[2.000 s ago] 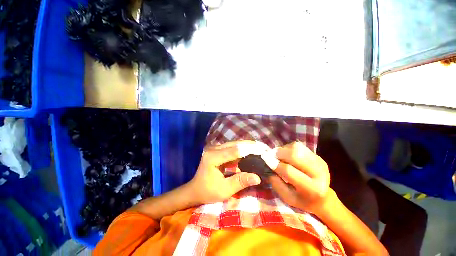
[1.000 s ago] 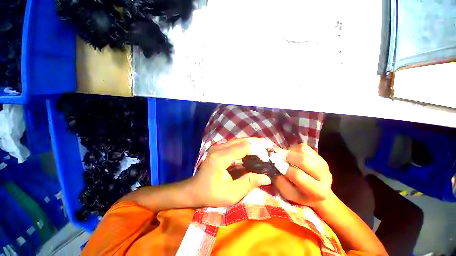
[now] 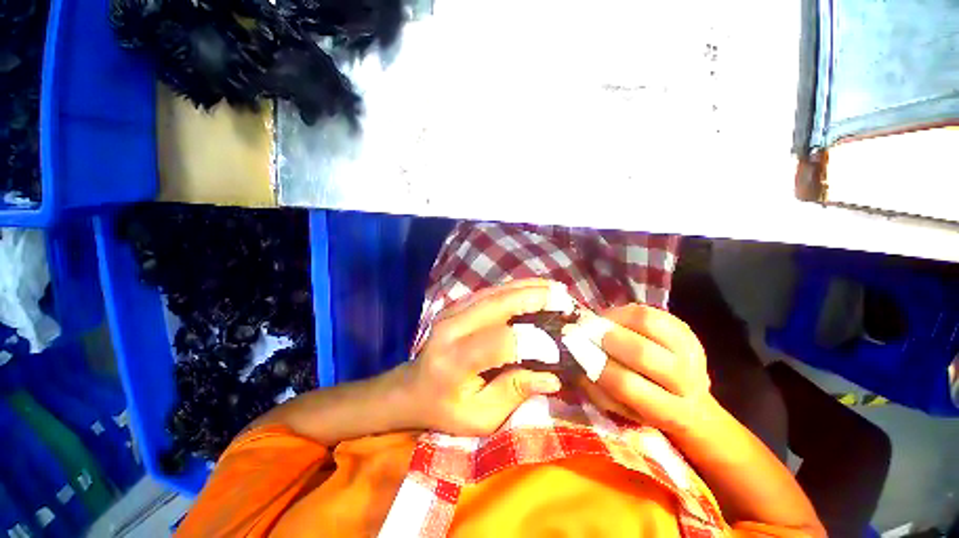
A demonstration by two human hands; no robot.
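A small black flower head is held over my lap, in front of the checked apron and below the table edge. It is partly hidden by my fingers. My left hand is curled around its left side, thumb below and fingers above. My right hand grips its right side with thumb and fingers. White caps or tape cover several fingertips. A dark spiky pile of black flower heads lies on the table's left end.
The white-covered table spans the top. A grey panel lies at right. A blue crate with black pieces stands at lower left, another blue crate above it. A blue stool-like object and dark legs are below the table at right.
The view has shifted slightly over the table. My left fingers have changed position, showing a white fingertip in front of the black piece. Both hands still hold it over my lap.
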